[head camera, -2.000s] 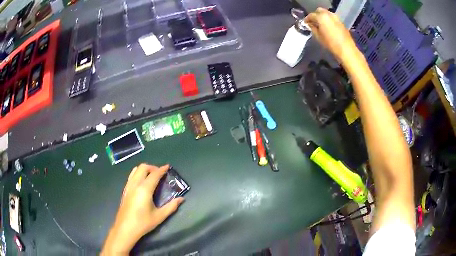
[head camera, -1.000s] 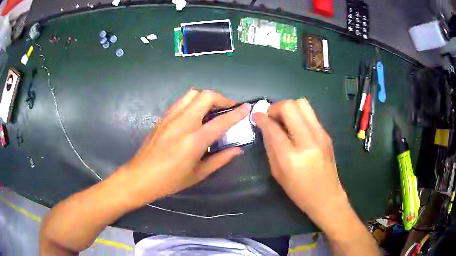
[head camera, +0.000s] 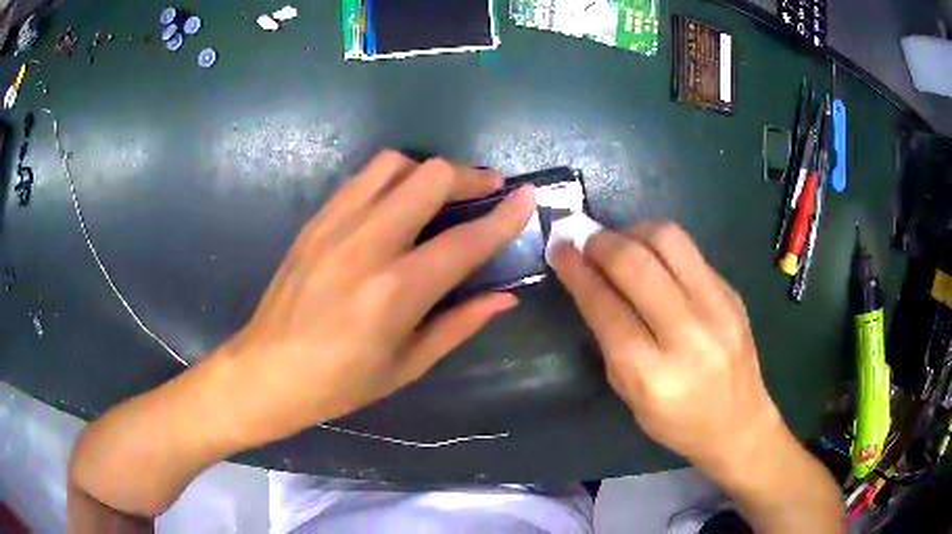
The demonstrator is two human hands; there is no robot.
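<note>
A black phone housing with a dark, shiny screen [head camera: 501, 260] lies on the dark green mat in front of me. My left hand [head camera: 365, 271] holds it down, with fingers on its upper edge and face and the thumb along the lower edge. My right hand [head camera: 663, 323] pinches a small white cloth wad [head camera: 574, 232] and presses it on the right end of the housing. The left part of the housing is hidden under my left hand.
A spare LCD module [head camera: 433, 25], a green circuit board [head camera: 600, 19] and a brown-black rectangle [head camera: 705, 63] lie at the top. A red-handled screwdriver [head camera: 801, 222], a blue pry tool [head camera: 839, 146] and a lime-green electric screwdriver [head camera: 870, 381] lie right. Bluish discs [head camera: 181, 29] lie upper left.
My right hand came back from the white bottle to the housing and now holds the wad. Since the last earlier frame, the wad has moved slightly right. The view has shifted down.
</note>
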